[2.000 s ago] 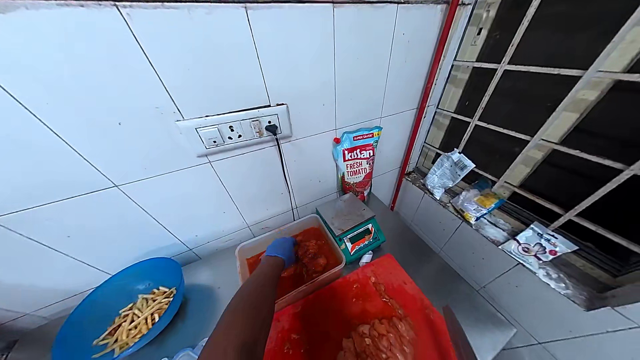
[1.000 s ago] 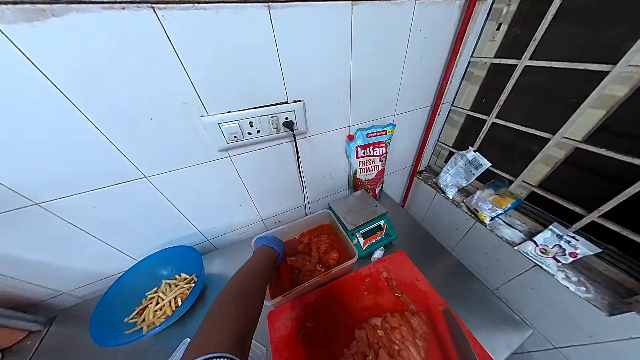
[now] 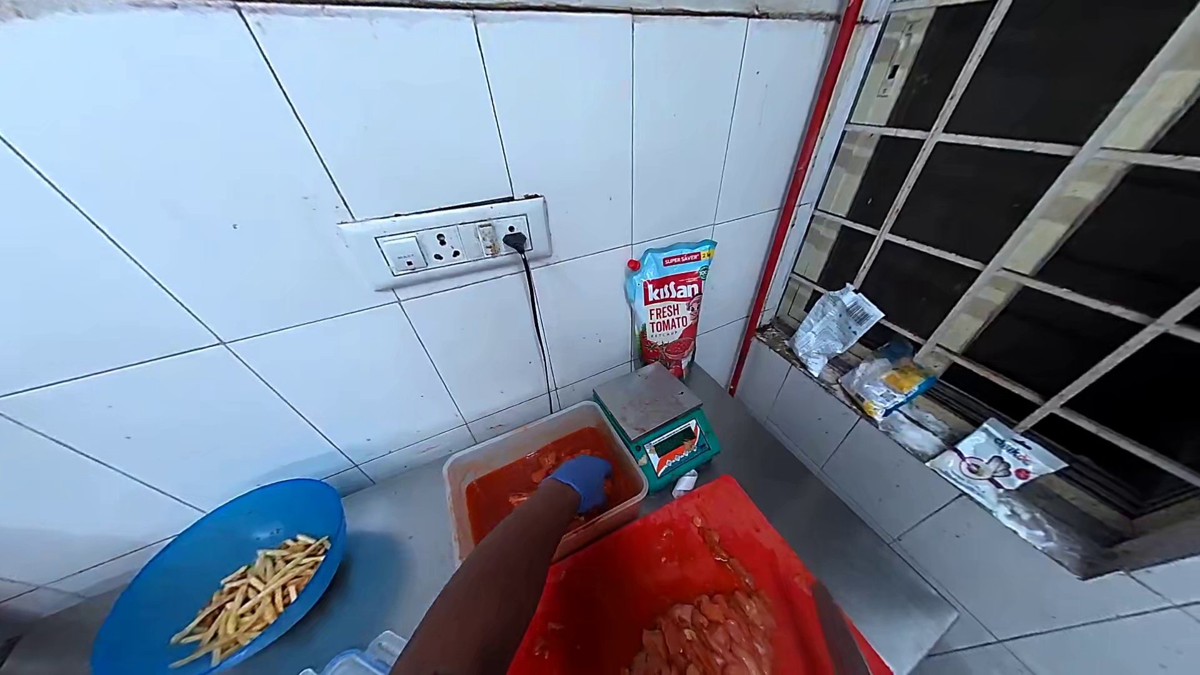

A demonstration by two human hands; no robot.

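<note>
My left hand (image 3: 586, 480), in a blue glove, reaches into a plastic container (image 3: 455, 497) of red marinade and pieces that look like meat. Its fingers are partly hidden in the mix, so what they hold cannot be told. Beside the container lies a red cutting board (image 3: 609, 600) bearing a heap of cut raw meat (image 3: 708, 633). At the board's right edge is a dark, blade-like thing (image 3: 834, 628), cut off by the frame. My right hand is out of view.
A blue bowl (image 3: 150, 581) of cut potato fries (image 3: 258, 595) stands left. Behind the board are a green weighing scale (image 3: 680, 450) and a ketchup pouch (image 3: 670, 309). A plugged black cable (image 3: 536, 319) runs down the wall. Packets (image 3: 994, 459) lie on the window ledge.
My left hand was at the container's left side one second ago; now it is at the right side, over the marinated pieces.
</note>
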